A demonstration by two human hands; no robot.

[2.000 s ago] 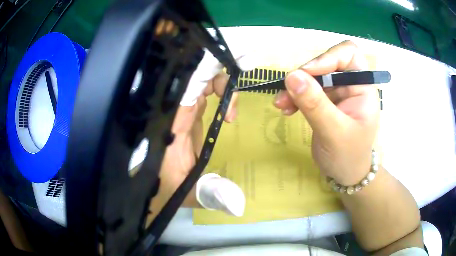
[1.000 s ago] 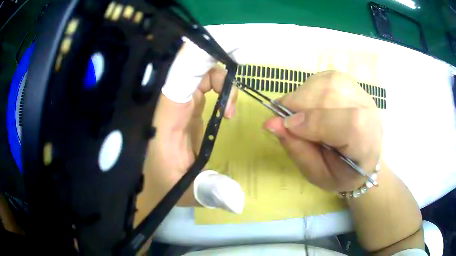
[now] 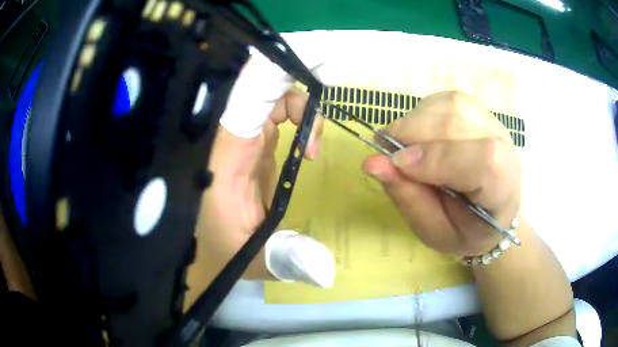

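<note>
A black housing frame stands tilted close to the camera at the left. My left hand, with white finger cots on fingertips and thumb, holds it from behind; part of the hand is hidden by the frame. My right hand holds thin metal tweezers. Their tips are slightly apart at the frame's thin rail, near its upper corner. Whether a pad is between the tips I cannot tell. Two rows of black adhesive pads run across the top of the yellow sheet, partly behind my right hand.
The blue tape roll shows at the left, mostly behind the frame. The white padded surface lies under the sheet. Other black frames lie on the green surface beyond. A cable hangs at the bottom edge.
Since two seconds ago the frame has swung left and turned its inner face to the camera. My right hand has turned the tweezers downward and their tips have opened. The far frames have shifted left.
</note>
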